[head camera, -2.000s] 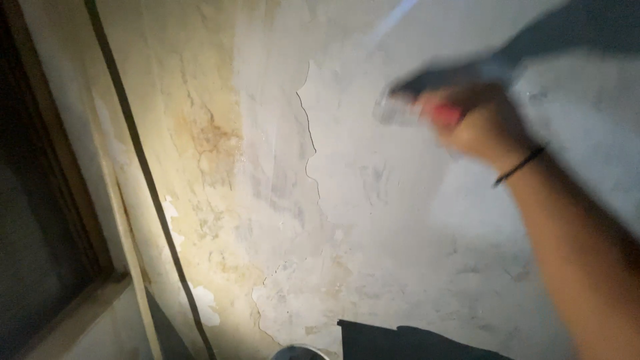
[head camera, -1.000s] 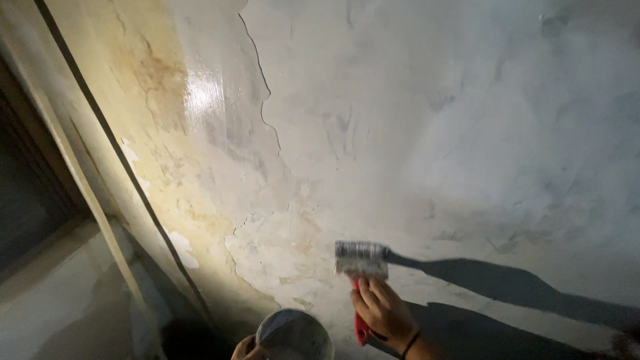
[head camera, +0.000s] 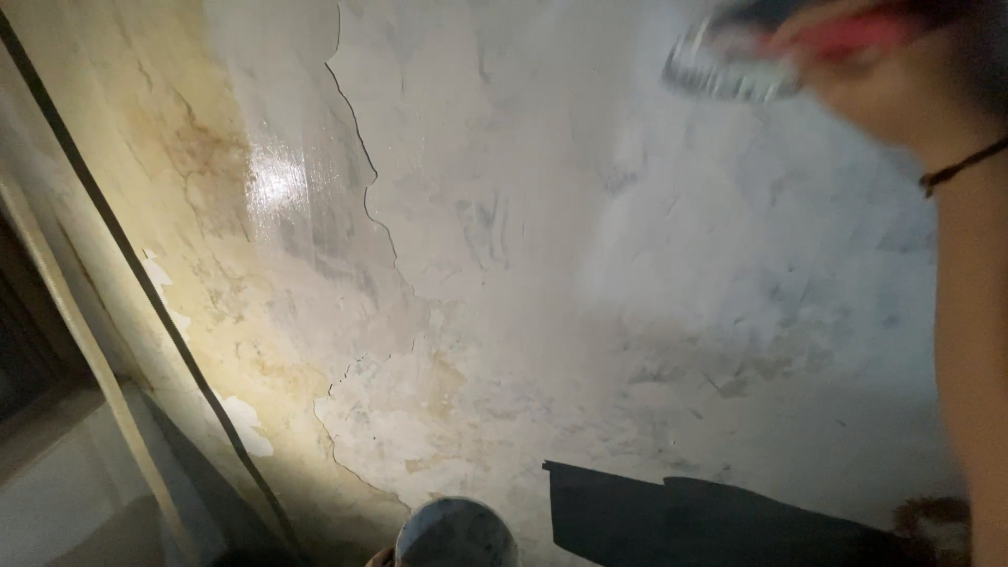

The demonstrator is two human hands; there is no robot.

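My right hand (head camera: 874, 94), blurred and with a dark band at its wrist, grips the red handle of a wide paintbrush (head camera: 732, 75) at the upper right. The pale, wet-looking bristles are over the painted wall (head camera: 512, 260); whether they touch it I cannot tell. At the bottom edge a round container (head camera: 457, 531) shows its rim and greyish inside. Just a sliver of my left hand (head camera: 382, 557) appears at the container's left side, holding it. A thin crack runs down the wall, between whitish paint and a stained yellow area with peeling patches.
A pale pole or pipe (head camera: 102, 378) slants down the left side beside a dark window or door frame (head camera: 39, 394). A dark narrow strip runs diagonally across the wall's left part. A dark shadow lies low on the right, and a glossy spot shines near the crack.
My right hand and the brush have risen from low on the wall beside the container to the upper right. The container remains low in view with my left hand at it.
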